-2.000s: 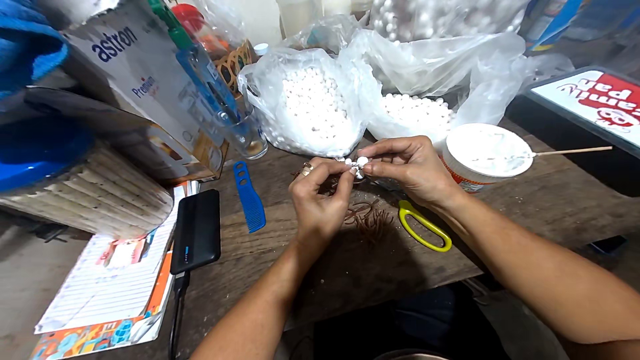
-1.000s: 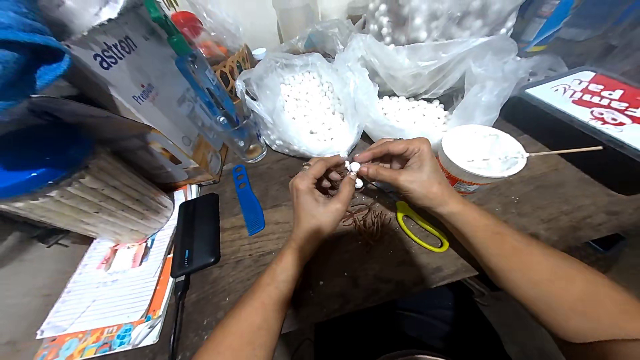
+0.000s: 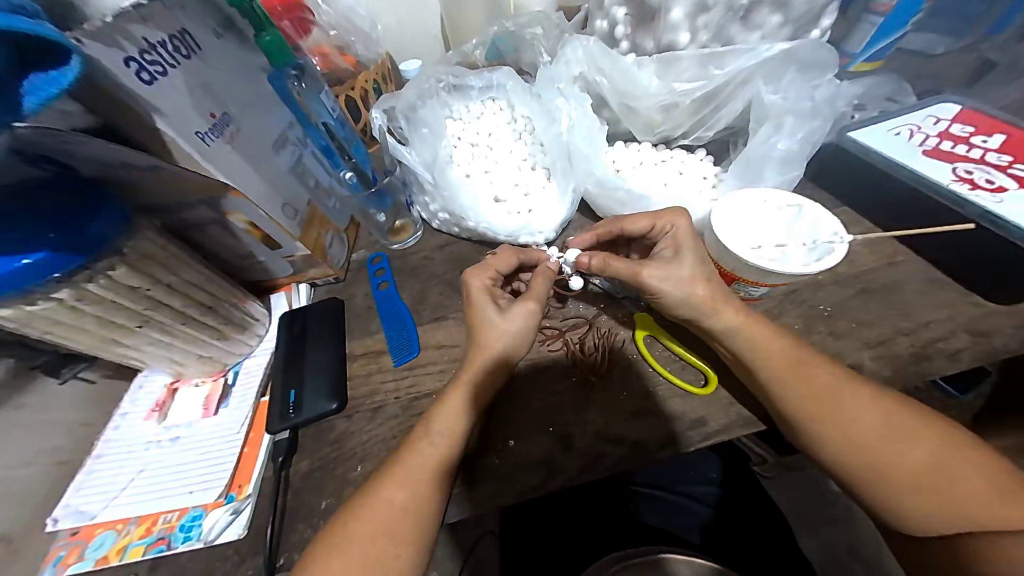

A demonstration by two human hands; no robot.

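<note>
A small cluster of white balls (image 3: 575,282) is pinched between the fingertips of my left hand (image 3: 508,300) and my right hand (image 3: 660,260); how the balls are joined is too small to tell. Under the hands, brown wire-like strands (image 3: 590,346) lie loose on the wooden table. Yellow-handled scissors (image 3: 676,354) rest below my right hand, their blades mostly hidden. Behind the hands stand a plastic bag of white balls (image 3: 500,164) and a second open bag of them (image 3: 664,172). A white tub (image 3: 780,232) with white paste and a thin wooden stick (image 3: 912,232) is right of my right hand.
Left of my hands lie a blue comb (image 3: 393,310) and a black power bank (image 3: 307,364) with a cable, beside lined paper (image 3: 172,456). A drinking glass (image 3: 397,214) and a carton (image 3: 200,104) stand behind them. A black box (image 3: 928,208) sits at the right.
My fingers have shifted slightly around the white cluster, which both hands still hold near the same place. The surrounding objects have not plainly moved.
</note>
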